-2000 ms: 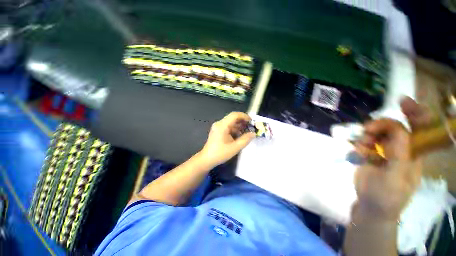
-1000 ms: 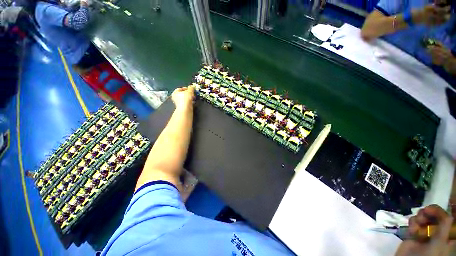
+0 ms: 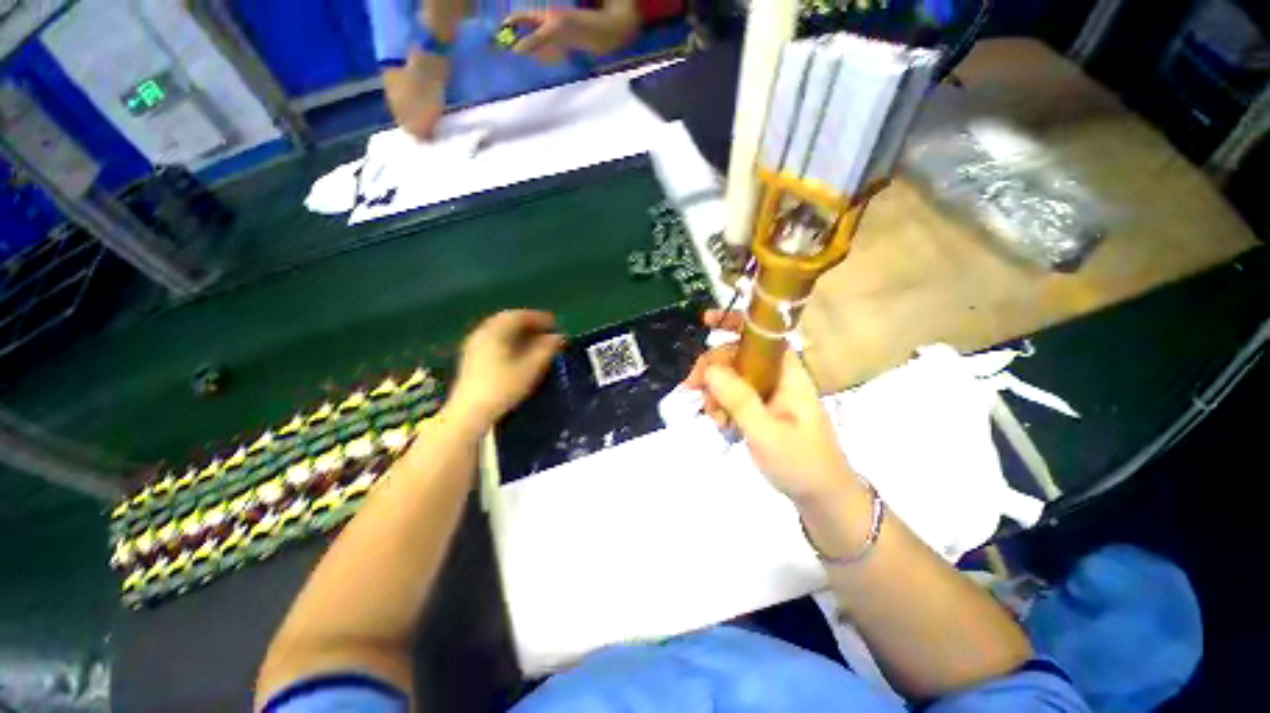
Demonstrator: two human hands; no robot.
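Note:
My right hand [image 3: 774,418] grips the gold-brown glue dispenser [image 3: 783,300], held upright with white ties around it and a silver-grey top; its lower tip is hidden by the fingers. My left hand [image 3: 508,365] is over the left edge of the glossy black panel [image 3: 571,411] with the QR square, fingers bent; no board shows in it, but its underside is hidden. Rows of finished circuit boards [image 3: 279,488] lie on the black sheet [image 3: 209,648] at left. A loose cluster of green boards [image 3: 669,254] lies beyond the panel. White paper [image 3: 641,536] lies before me.
White wiping paper [image 3: 926,432] lies right of the sheet. A brown cardboard sheet [image 3: 891,307] holds a shiny plastic bag [image 3: 1010,195]. One small board [image 3: 208,379] lies behind the rows. Another person's hands [image 3: 557,31] are across the bench. A blue round object [image 3: 1114,627] is lower right.
The view has swung right. My left hand has moved from the far left end of the board rows to the black panel. My right hand and the dispenser are now fully in view.

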